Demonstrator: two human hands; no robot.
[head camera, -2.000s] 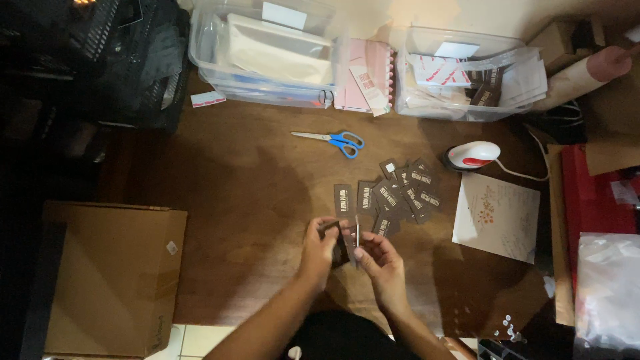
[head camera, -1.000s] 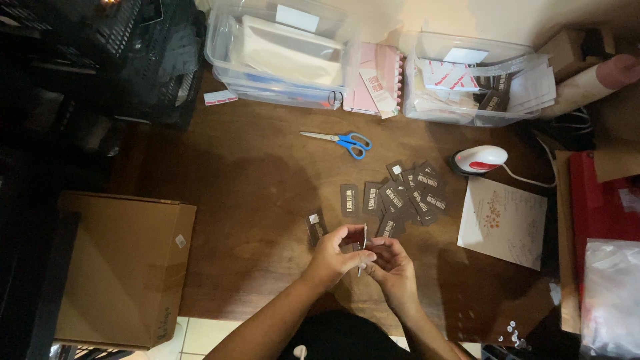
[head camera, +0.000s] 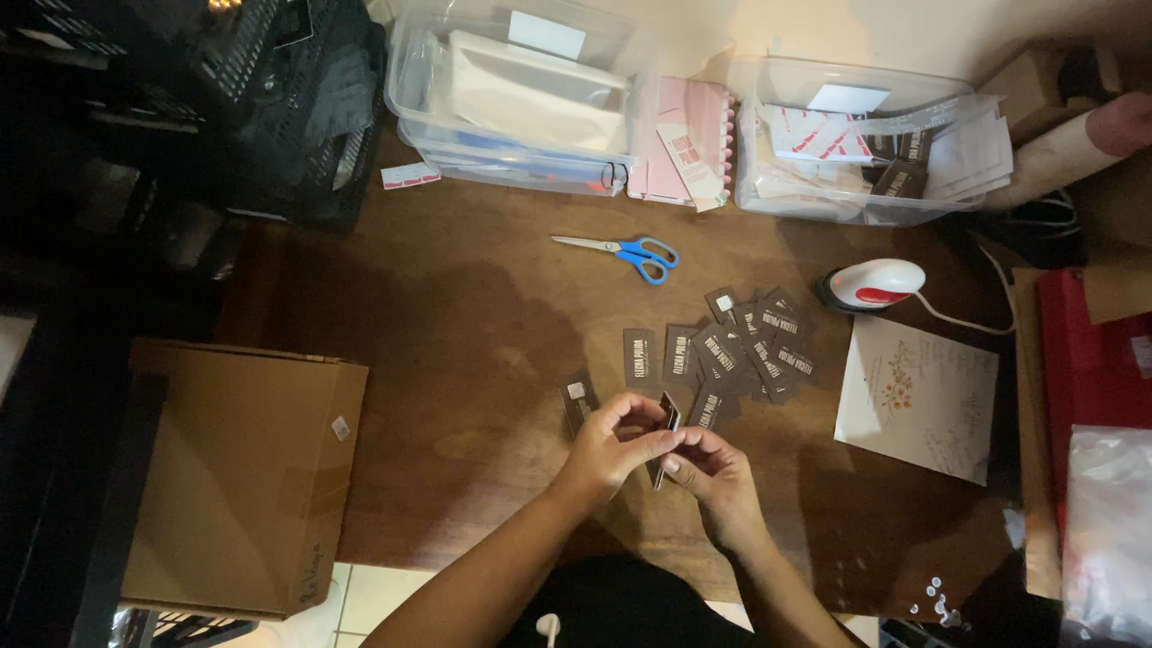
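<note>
My left hand (head camera: 621, 441) grips a dark printed card (head camera: 668, 412), seen nearly edge-on, between its thumb and fingers. Close against it, the thumb and fingertips of my right hand (head camera: 715, 472) pinch at the same card or cards; how many there are cannot be told. Just beyond the hands lies an overlapping pile of dark brown cards (head camera: 720, 351) with light lettering. A separate dark card with a pale square (head camera: 576, 405) rests on the wooden table beside my left hand, partly covered by it.
Blue-handled scissors (head camera: 650, 259) lie behind the cards. At right are a white and red corded device (head camera: 875, 284) and a printed sheet (head camera: 918, 400). Clear plastic bins (head camera: 513, 148) and a pink notebook (head camera: 666, 175) line the back. A cardboard box (head camera: 238, 477) stands left.
A dark card with a pale square, not on the table two seconds ago, now lies left of the pile. My hands have stayed together, and the card between them has changed its tilt.
</note>
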